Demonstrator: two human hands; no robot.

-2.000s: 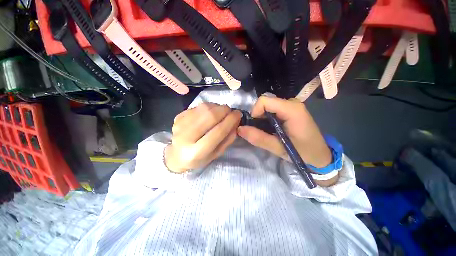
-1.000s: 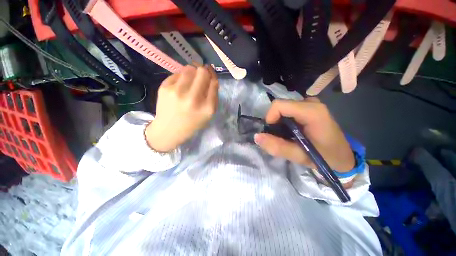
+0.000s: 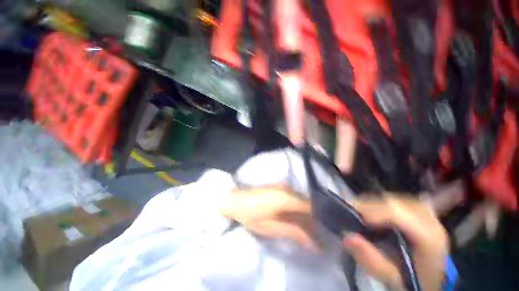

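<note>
The view is strongly blurred. A dark watch [image 3: 333,211] with a black strap is held in front of my body, between both hands. My left hand [image 3: 273,213] reaches it from the left, its fingertips at the case; the exact grip is blurred. My right hand [image 3: 407,236] holds the watch from the right with thumb and fingers. The black pen-shaped tool [image 3: 408,262] lies along my right palm, only partly visible. The blue wristband [image 3: 450,273] shows at the frame's lower right.
The red tray [image 3: 364,62] with many black straps and a pink strap [image 3: 293,108] fills the top right. Another red tray [image 3: 82,94] stands at left. A wire spool [image 3: 142,31] is at top left. A carton [image 3: 77,241] and white bags [image 3: 42,170] lie at lower left.
The view has swung to the left and tilted. My left hand has come from apart to the watch. A larger dark watch and strap now show between my hands.
</note>
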